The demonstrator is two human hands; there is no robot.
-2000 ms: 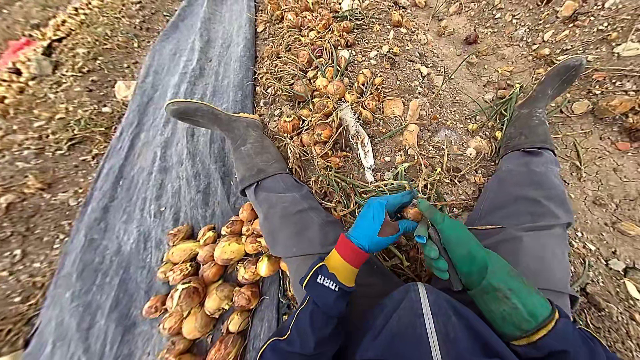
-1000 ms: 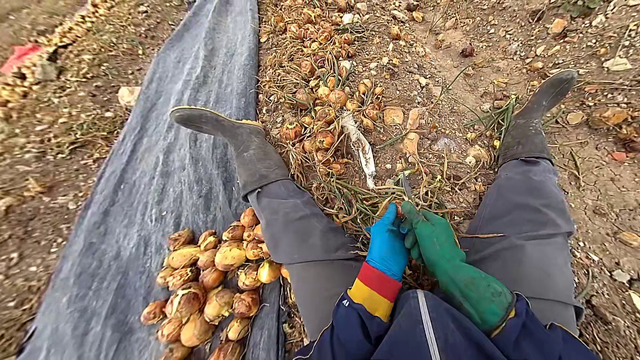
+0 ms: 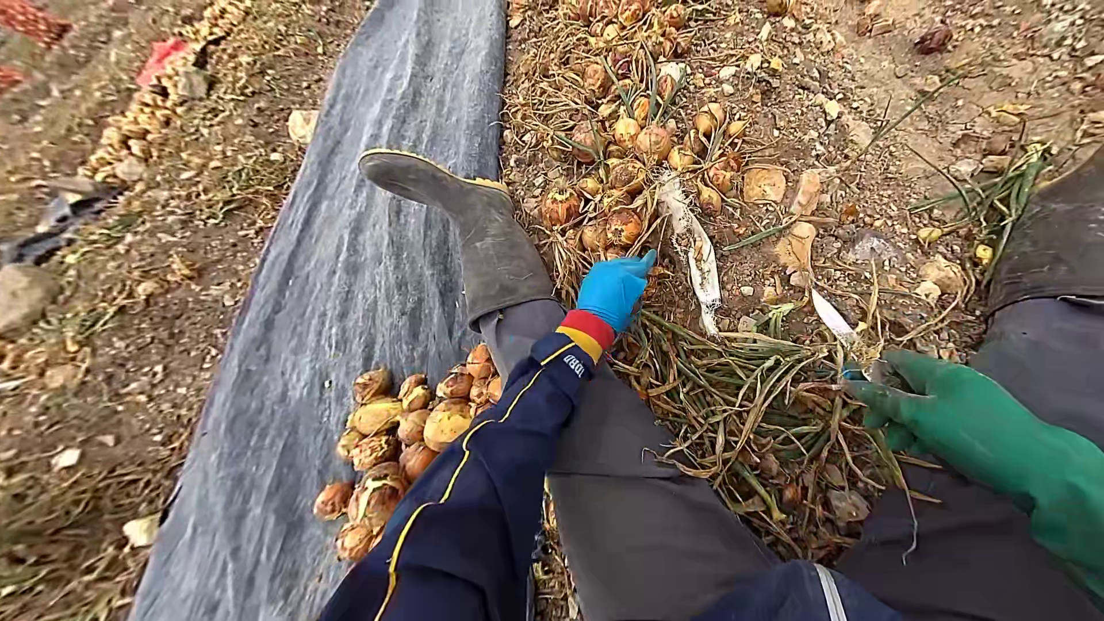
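Note:
My left hand (image 3: 614,289), in a blue glove, reaches to the near edge of a heap of onions (image 3: 623,226) with dry stems on the soil; whether its fingers grip anything is hidden. Over the cut leaves my right hand (image 3: 906,401), in a green rubber glove, is closed on a knife, whose pale blade (image 3: 832,315) points up and away from me. Between my legs lies a pile of green and dry onion leaves (image 3: 733,388). Trimmed onions (image 3: 414,427) sit together on the grey cloth, left of my left leg, partly behind my sleeve.
A long strip of grey cloth (image 3: 345,259) runs along my left side. My left boot (image 3: 483,224) rests across its edge. A torn white strip (image 3: 693,250) lies beside the onion heap, near several stones (image 3: 795,246). Another row of onions (image 3: 142,121) is at the far left.
My hands, together over my lap before, are now apart. The left has moved forward and left to the onion heap; the right has moved to the right with the knife.

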